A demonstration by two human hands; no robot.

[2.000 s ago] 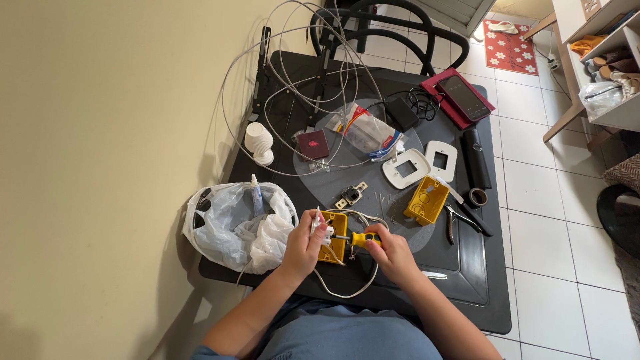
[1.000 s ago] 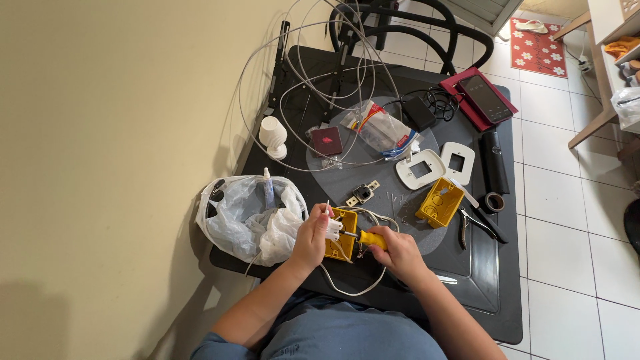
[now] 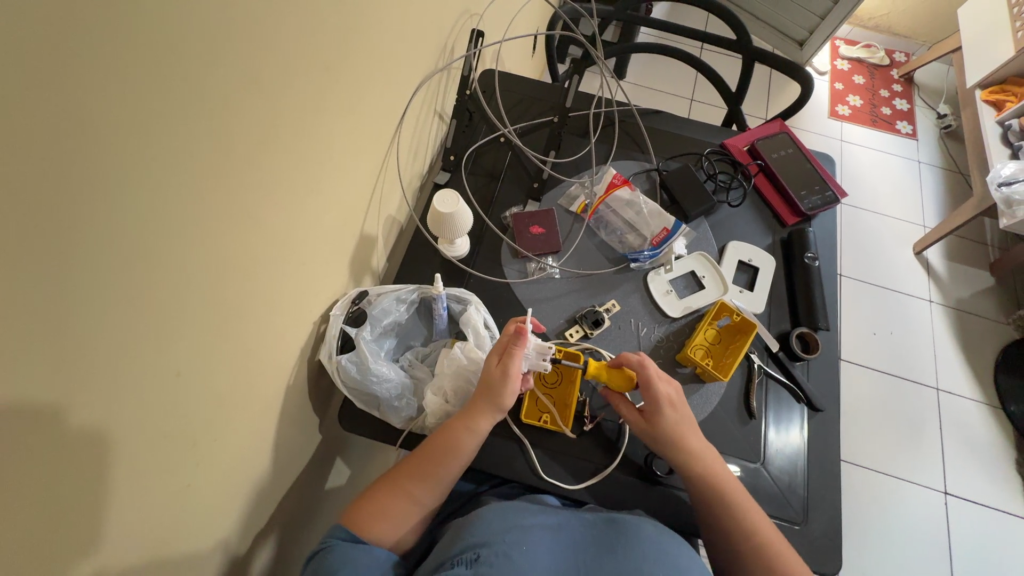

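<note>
My left hand (image 3: 506, 366) grips a white plastic electrical fitting (image 3: 538, 354) on its side. The yellow handle of a screwdriver (image 3: 612, 376) is in my right hand (image 3: 658, 404), its shaft pointing left with the tip at the fitting. Beneath them a yellow plastic electrical box (image 3: 550, 400) lies on the black table, a white cable (image 3: 588, 484) looping around it. Just beyond is a black socket module with metal mounting ears (image 3: 593, 321). Another yellow box (image 3: 718, 342) sits to the right, below two white cover plates (image 3: 686, 285). Whether the tip is seated in a screw cannot be told.
A plastic bag (image 3: 384, 384) stands at the left beside a small white lamp (image 3: 450, 222). Loops of grey cable (image 3: 512, 136) spread over the far side. Pliers (image 3: 772, 380), a knife, a tape roll (image 3: 804, 344), a black case (image 3: 805, 276) and a phone (image 3: 792, 172) lie on the right.
The view has shifted slightly. Both hands keep hold of the white fitting and the screwdriver, close together over the yellow box.
</note>
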